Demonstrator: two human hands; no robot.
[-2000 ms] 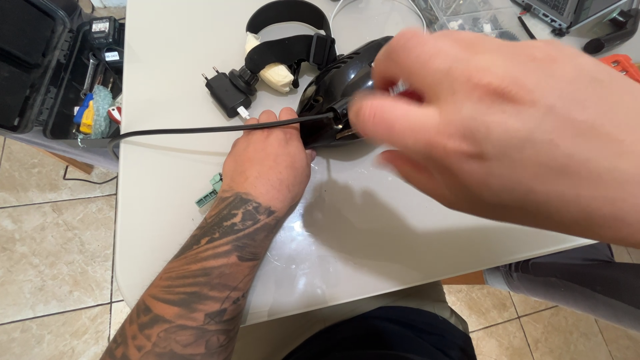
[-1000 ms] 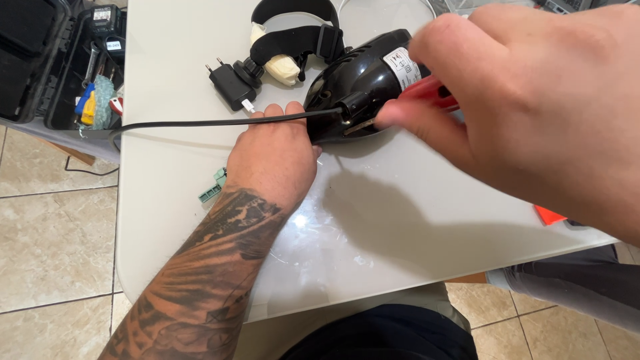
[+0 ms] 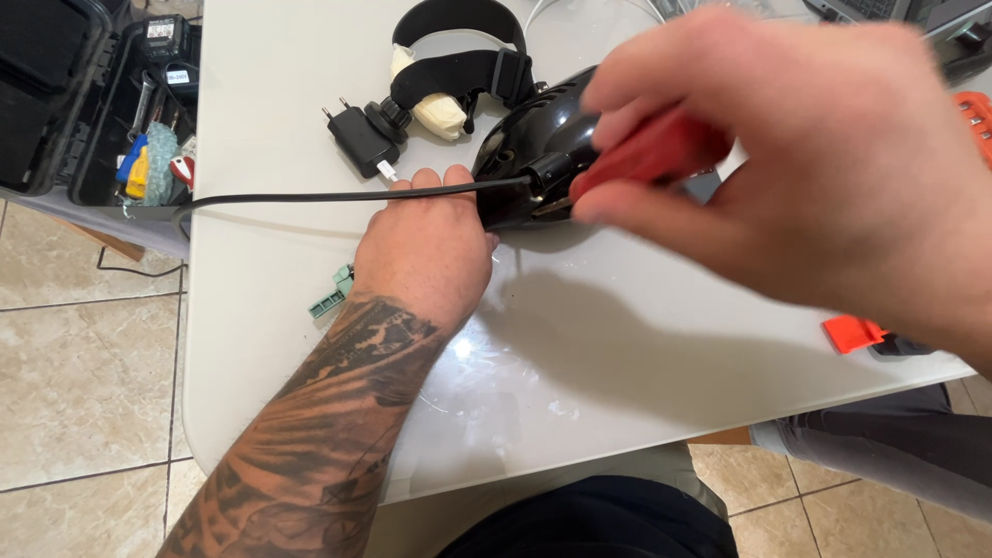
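A glossy black plastic housing (image 3: 535,132) with vent slots lies on the white table, and a black power cord (image 3: 325,195) runs from it to the left. My left hand (image 3: 430,240) grips the near left end of the housing under the cord, its fingertips partly hidden. Over the right part of the housing, my right hand (image 3: 744,155) is closed around a red handle (image 3: 655,155), blurred by motion. A thin metal shaft seems to reach from that handle to the housing beside the cord's entry. The tool's exact kind is unclear.
Behind lie a black head strap (image 3: 465,70) and a black plug adapter (image 3: 363,143). A green connector piece (image 3: 332,293) sits left of my wrist. An open black toolbox (image 3: 93,116) stands at the left. An orange piece (image 3: 852,333) lies near the right edge; another person's leg is beyond.
The housing's white label, visible one second ago, is now covered by my right hand. The red handle is now more in view. My left hand stays on the housing.
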